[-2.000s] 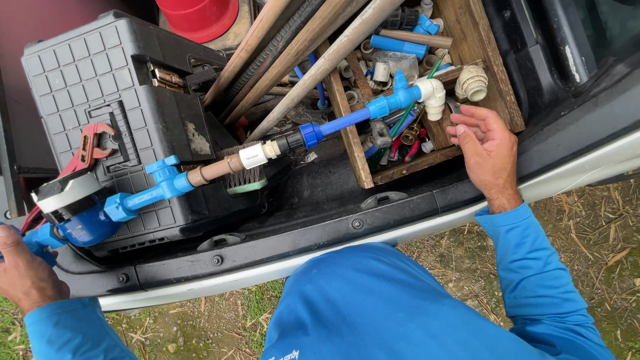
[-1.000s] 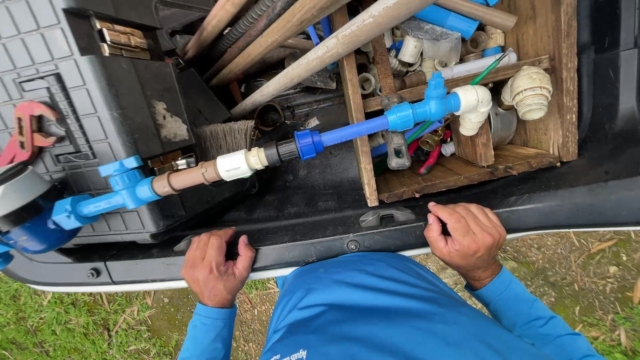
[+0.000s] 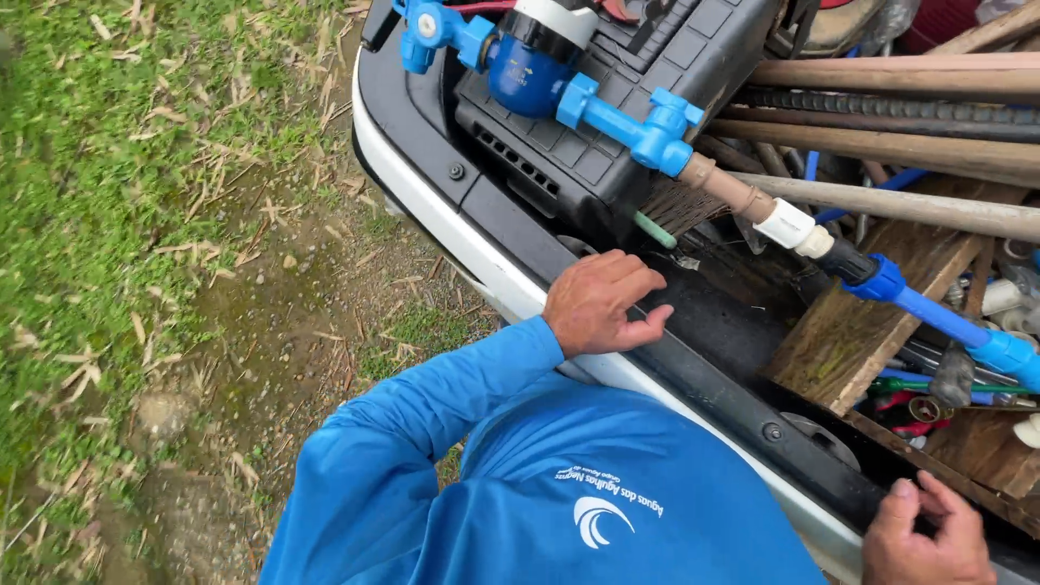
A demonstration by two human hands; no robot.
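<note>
My left hand (image 3: 609, 301) rests on the black sill (image 3: 691, 366) of the vehicle's cargo bay, fingers loosely curled and holding nothing. At the lower right, my right hand (image 3: 926, 528) lies near the same sill, also empty, thumb and fingers apart. Beyond them a pipe assembly spans the bay: a blue water meter (image 3: 528, 77), a light blue valve (image 3: 662, 138), a brown pipe section (image 3: 727, 188), a white fitting (image 3: 784, 223), a black and blue coupling (image 3: 873, 278) and a blue pipe (image 3: 942, 317). Its right end is cut off by the frame. Neither hand touches it.
Under the meter stands a black plastic toolbox (image 3: 601, 114). Wooden handles (image 3: 886, 150) and a ribbed bar (image 3: 894, 101) lie behind. A brush with a green handle (image 3: 654, 230) is beside the box. The wooden crate (image 3: 881, 301) holds fittings and tools. Grass (image 3: 146, 162) lies outside the bumper.
Two seconds ago my left hand was at the meter end and my right by the white elbow; both then came to the sill. The view has swung left.
</note>
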